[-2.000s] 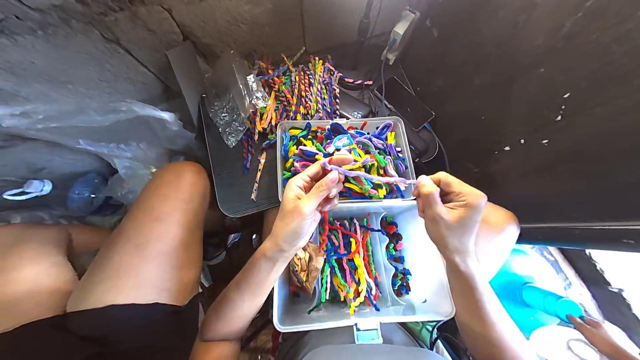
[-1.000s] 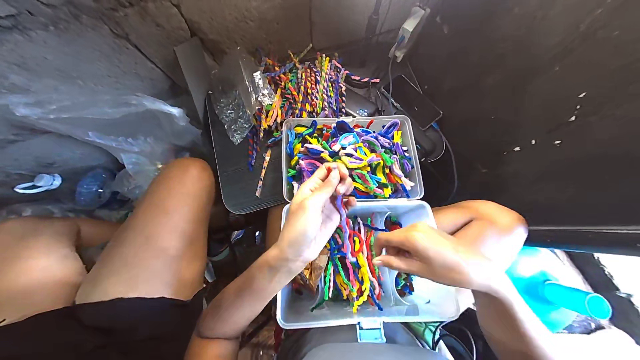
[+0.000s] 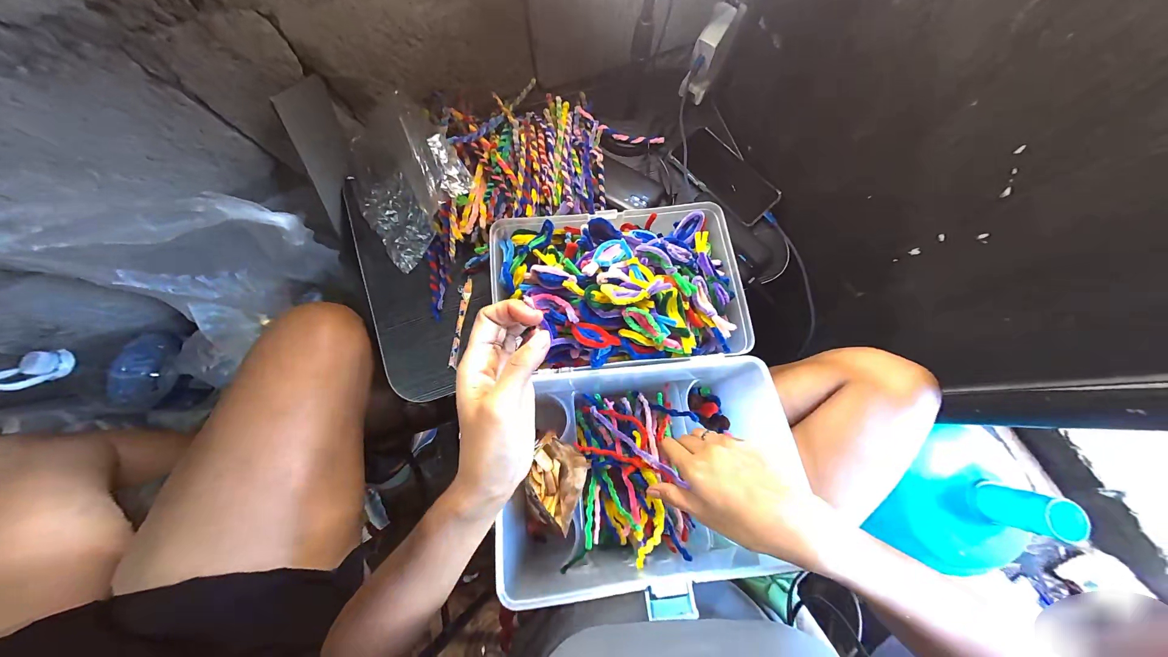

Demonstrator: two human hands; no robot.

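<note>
A clear plastic box lies open on the lap. Its lid half (image 3: 737,310) is heaped with bent, looped fuzzy pipe cleaners (image 3: 630,283) in many colours. In the lower half (image 3: 547,593) twisted pipe cleaners (image 3: 630,493) lie in the middle section, with a bag of light wooden-looking pieces (image 3: 554,479) on the left and dark and red fuzzy pieces (image 3: 707,408) at upper right. My left hand (image 3: 500,392) is raised at the lid's lower left corner, fingertips pinched; what they hold is unclear. My right hand (image 3: 730,488) reaches into the lower half, its fingers on a purple twisted strand (image 3: 639,453).
Striped twisted strands (image 3: 538,164) lie in a pile on a dark board (image 3: 401,338) behind the box, beside clear plastic bags (image 3: 401,201). A phone (image 3: 730,173) and cables are at upper right. Another person's bare leg (image 3: 55,520) is at left. A turquoise container (image 3: 958,502) stands at right.
Two seconds ago both hands held a light purple strand stretched between them above the box. My right hand has since come down into the lower half; my left hand stays raised.
</note>
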